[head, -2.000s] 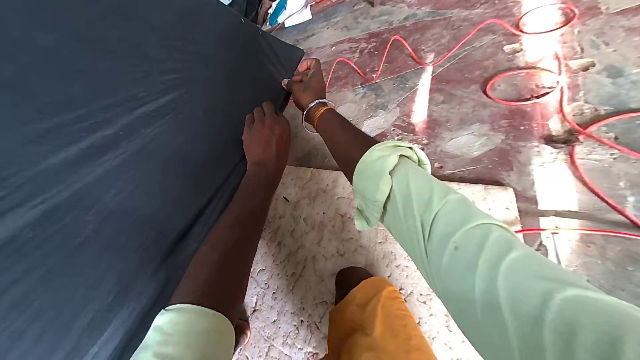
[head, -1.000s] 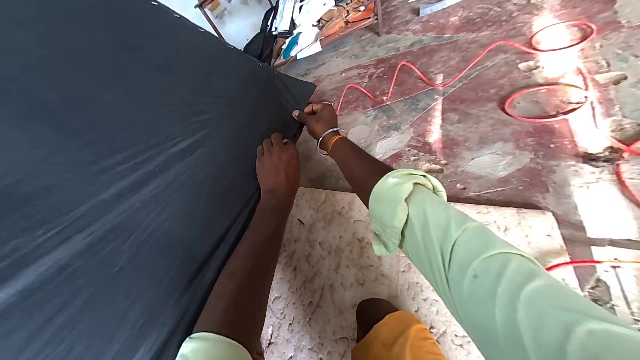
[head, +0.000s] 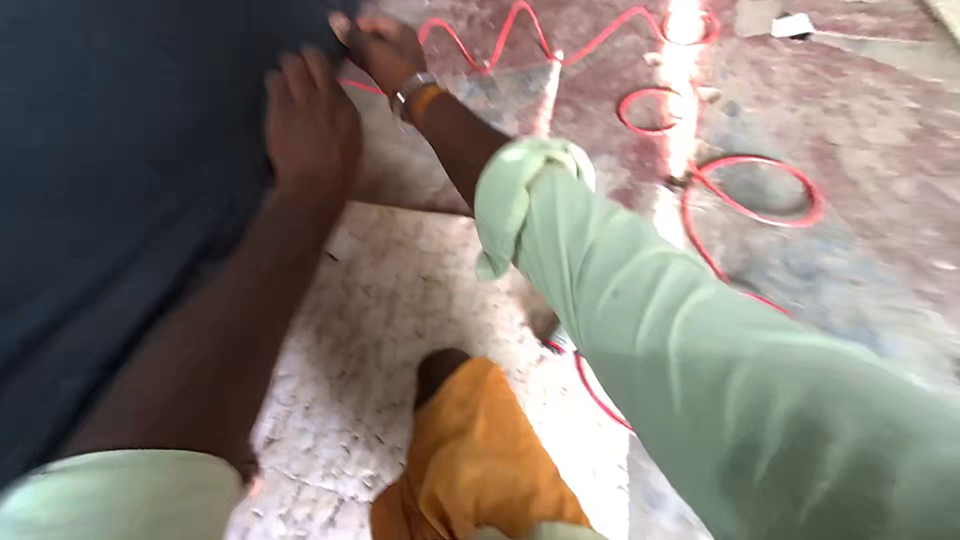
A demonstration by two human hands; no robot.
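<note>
A large piece of dark fabric [head: 127, 150] fills the left side of the head view, its surface blurred. My left hand [head: 313, 124] lies against its right edge, fingers curled over and partly lost in the dark cloth. Just beyond, near the top, my right hand [head: 382, 49] is at the same edge with bent fingers, a metal bangle and an orange band on the wrist. Blur hides the fingertips of both hands, so how firmly each pinches the cloth does not show.
Beneath my arms lies a pale, speckled board [head: 375, 300] on the worn red and grey floor [head: 885, 135]. A thin red hose [head: 750, 217] coils across the floor at the right. My knee in orange cloth [head: 480, 442] is at the bottom.
The view has swung right and down, and the shelf items seen behind the fabric one second ago are out of frame. Both hands stay at the fabric's edge.
</note>
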